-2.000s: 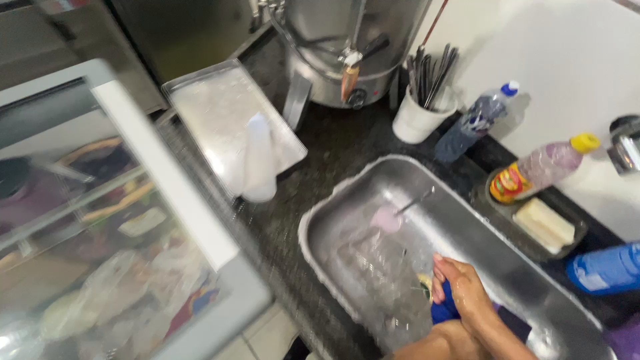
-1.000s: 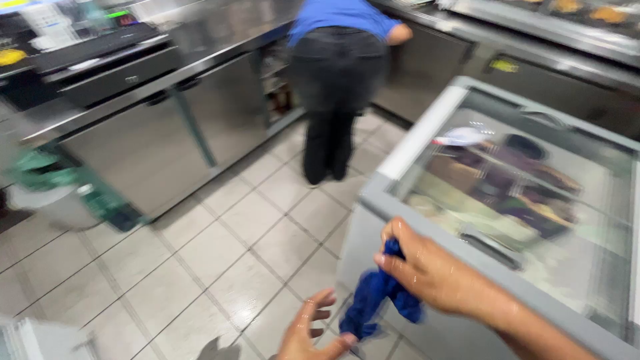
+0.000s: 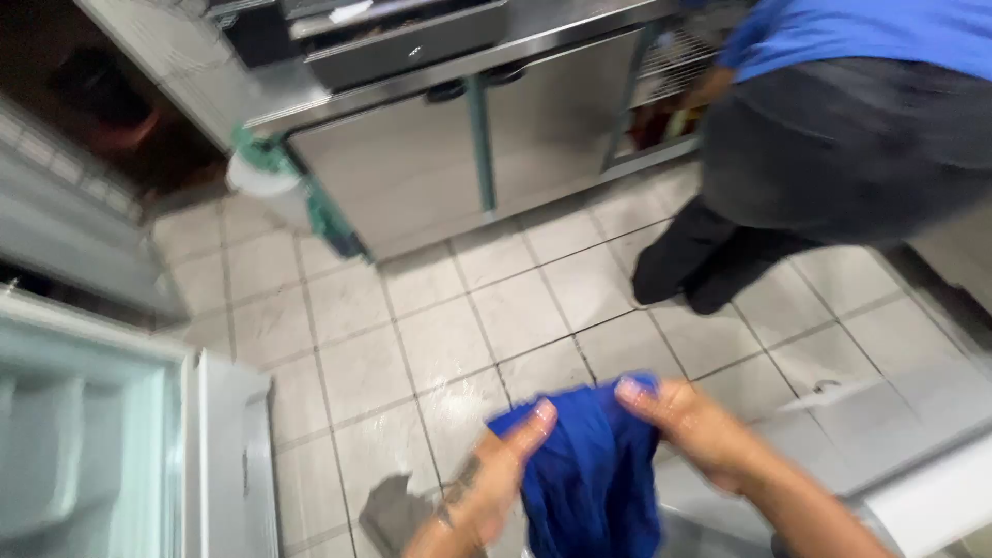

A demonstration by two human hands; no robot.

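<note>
A blue cloth (image 3: 593, 473) hangs stretched between my two hands at the bottom middle of the head view. My left hand (image 3: 500, 469) pinches its upper left corner, thumb on top. At the upper right corner, my right hand (image 3: 694, 422) grips the cloth between thumb and fingers. Both hands look wet. The cloth's lower end runs out of the frame.
A person in a blue top and dark trousers (image 3: 837, 155) bends at the right by a steel counter (image 3: 558, 116). A bin with a green liner (image 3: 267, 182) stands at its left end. An open refrigerated cabinet (image 3: 190, 387) is lower left, a chest freezer (image 3: 922, 480) lower right. Tiled floor (image 3: 364, 372) lies between.
The view has turned from the sink to the floor and counter. One second ago only my right hand held the bunched cloth; now both hands hold it spread.
</note>
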